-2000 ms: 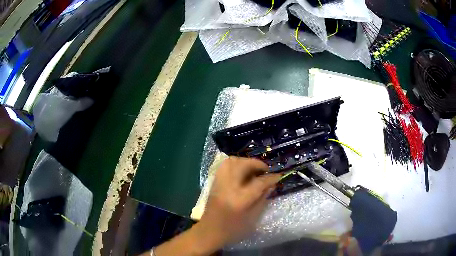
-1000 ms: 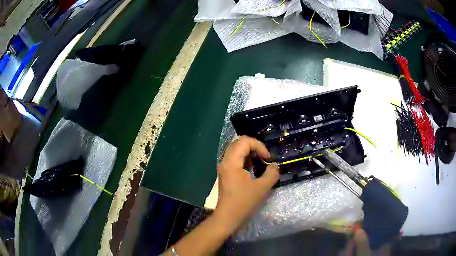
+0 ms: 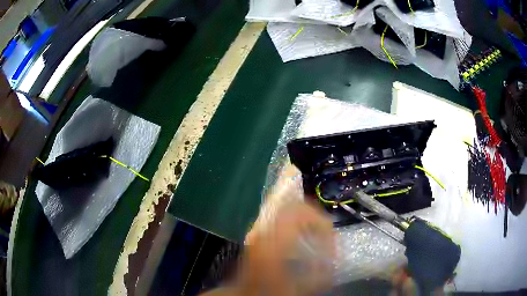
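The black plastic housing (image 3: 364,144) lies open on bubble wrap (image 3: 283,139). A yellow wire (image 3: 370,198) runs along its lower inside and curls at the left end; another yellow end (image 3: 432,176) sticks out at the right. My right hand (image 3: 407,282), mostly hidden and cut off by the bottom edge, grips the dark soldering gun (image 3: 430,248). Its metal barrel and thin rod reach into the housing's middle by the wire. My left hand (image 3: 292,248) is heavily blurred in front of the housing's lower left corner; its fingers cannot be made out.
A white work sheet (image 3: 462,231) lies at right, with red lead wires (image 3: 485,115) and black ones, and a round black grille (image 3: 516,98). More wrapped housings (image 3: 341,34) lie at the back. A wrapped housing (image 3: 81,167) sits on the conveyor at left, beyond the chipped rail (image 3: 199,121).
My left hand has let go of the yellow wire and moved down and back. The wire now curls inside the housing's left end. The wrapped housing at left has shifted up in view.
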